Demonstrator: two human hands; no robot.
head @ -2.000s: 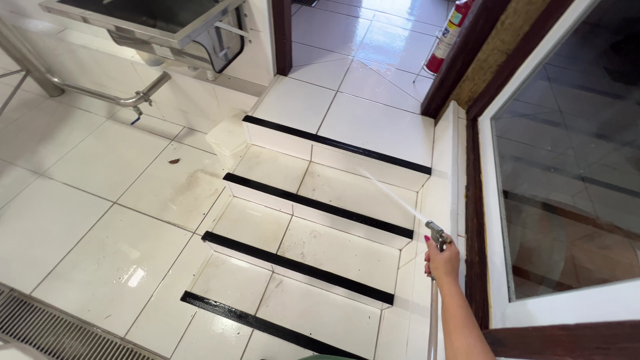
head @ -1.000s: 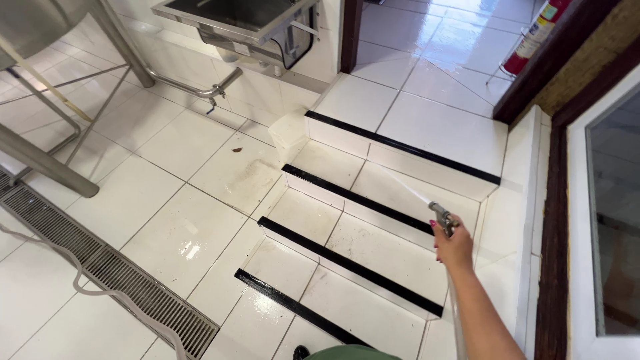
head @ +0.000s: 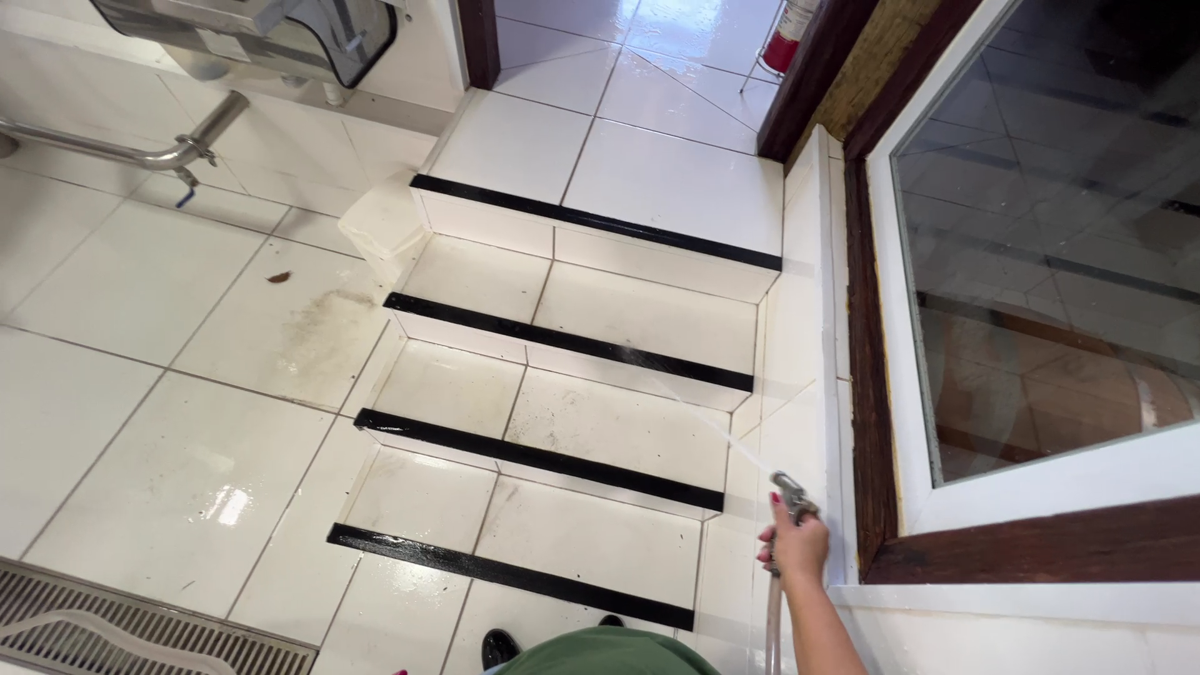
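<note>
My right hand (head: 797,547) is closed around a metal hose spray gun (head: 792,495) at the lower right, with a clear hose (head: 773,623) hanging below it. A thin water jet (head: 712,427) runs up and left from the nozzle to the black nosing strip (head: 647,356) of a white tiled step. Dark specks lie on the tread (head: 609,417) below that strip. Of my left hand, at most a tiny bit of a red nail shows at the bottom edge; whether it holds anything is hidden.
A floor drain grate (head: 141,623) with a pale hose across it lies at lower left. A whitish plastic container (head: 384,225) stands beside the steps. Steel pipe (head: 141,155) runs at upper left. A dark-framed glass pane (head: 1059,244) is at right; a fire extinguisher (head: 787,42) stands beyond the doorway.
The jet, which one second ago pointed at the tread below the top step, now meets the black strip beneath that tread. The camera view has swung noticeably between frames.
</note>
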